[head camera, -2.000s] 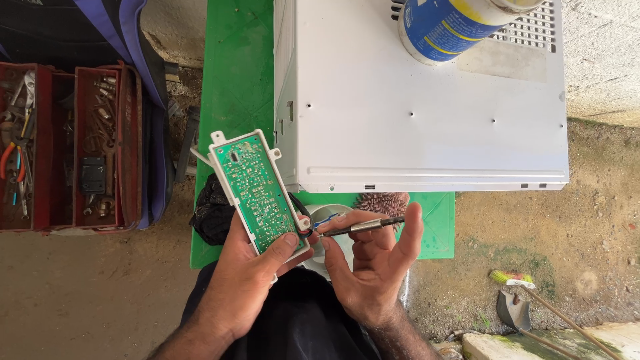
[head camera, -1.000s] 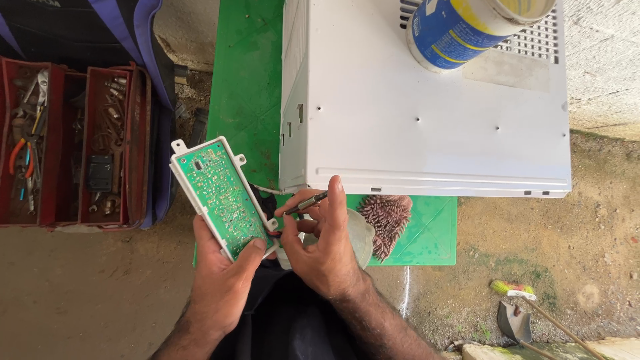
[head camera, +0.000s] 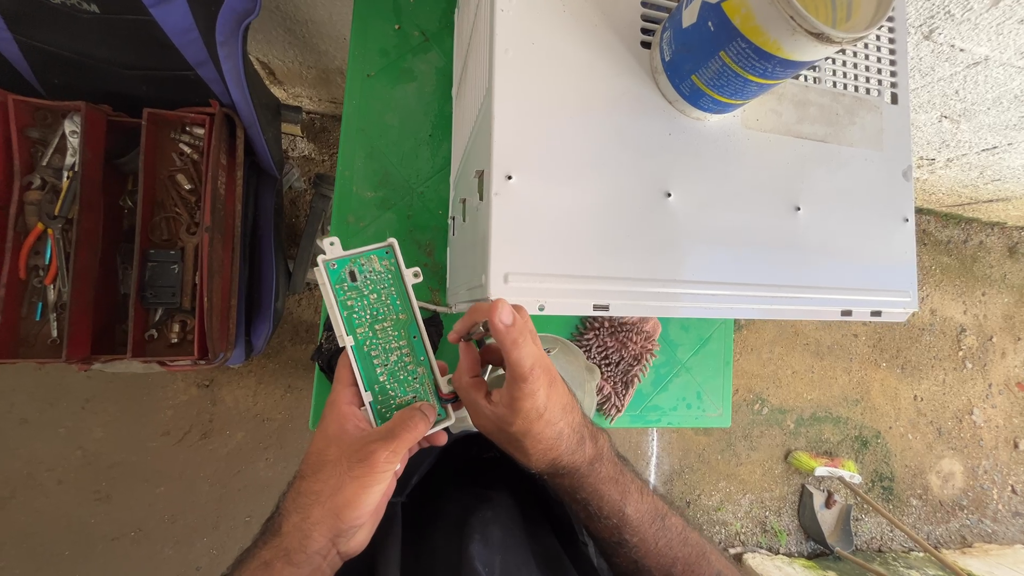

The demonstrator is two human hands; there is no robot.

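A green circuit board (head camera: pixel 380 336) sits in a white plastic frame, tilted a little to the left. My left hand (head camera: pixel 368 448) grips the frame's lower end, the thumb on the board's bottom corner. Dark and red wires (head camera: pixel 448 395) leave the frame's lower right edge. Just right of them my right hand (head camera: pixel 512 384) pinches a small metal-tipped tool (head camera: pixel 478 332), mostly hidden by the fingers; its exact kind cannot be told. Behind the right hand is a pale translucent bowl (head camera: pixel 578 368), partly hidden.
A large white metal appliance casing (head camera: pixel 640 240) stands on a green table (head camera: pixel 392 160), with a blue and yellow tub (head camera: pixel 720 68) on top. A brown shaggy microfibre cloth (head camera: pixel 616 360) lies by the bowl. At left is a red metal toolbox (head camera: pixel 216 240); a broom (head camera: pixel 824 466) and dustpan (head camera: pixel 826 518) lie lower right.
The pen-like tool, in plain sight across my right fingers two seconds ago, is now mostly hidden by them. My right fingers have closed inward and point up. The left hand keeps its grip on the frame.
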